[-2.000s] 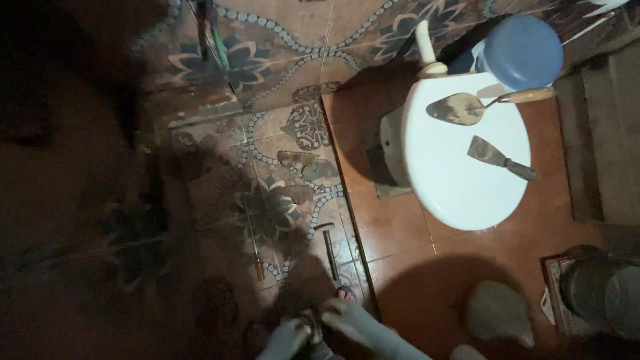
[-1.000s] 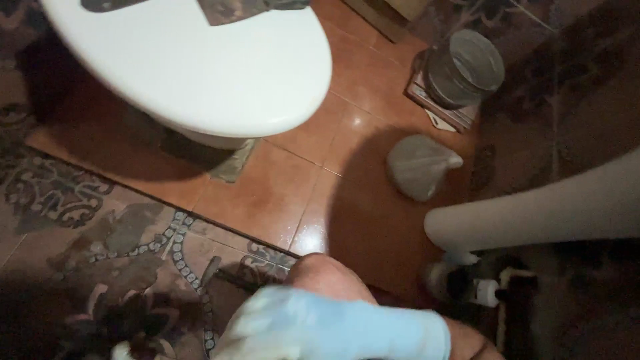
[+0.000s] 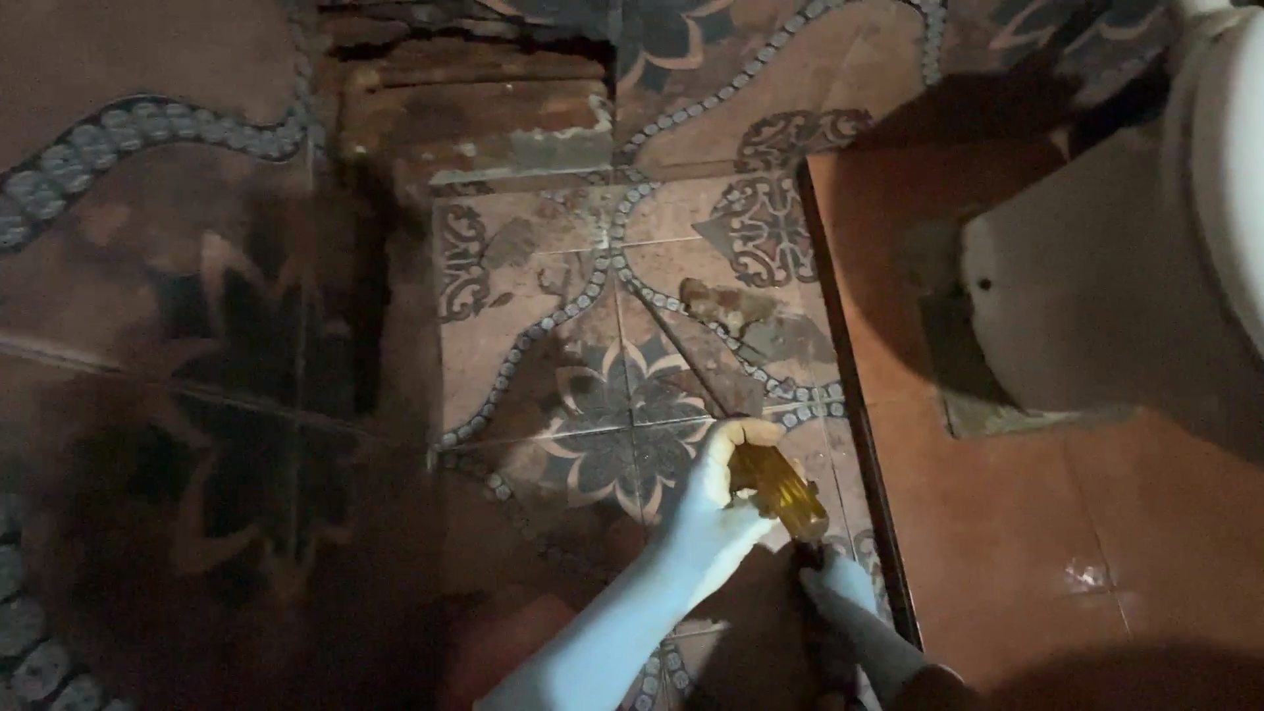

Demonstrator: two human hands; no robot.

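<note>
My left hand (image 3: 726,494) is closed around the translucent amber handle of a screwdriver (image 3: 785,494), whose thin shaft runs up and to the left over the patterned floor tiles (image 3: 632,415). Close below the handle's butt end, my right hand (image 3: 839,592) is curled around a dark object, perhaps the hammer's handle; shadow hides most of it. Reddish-brown and grey patches of residue (image 3: 760,316) mark the tiles above my hands.
A white toilet (image 3: 1086,286) stands on orange tiles (image 3: 968,513) at the right. A dark raised edge (image 3: 859,395) divides these from the patterned tiles. At the upper left lies a broken, recessed floor section (image 3: 484,118) with rough edges.
The view has swung from the toilet and orange floor back to the patterned tiles. The amber-handled screwdriver is now in my left hand.
</note>
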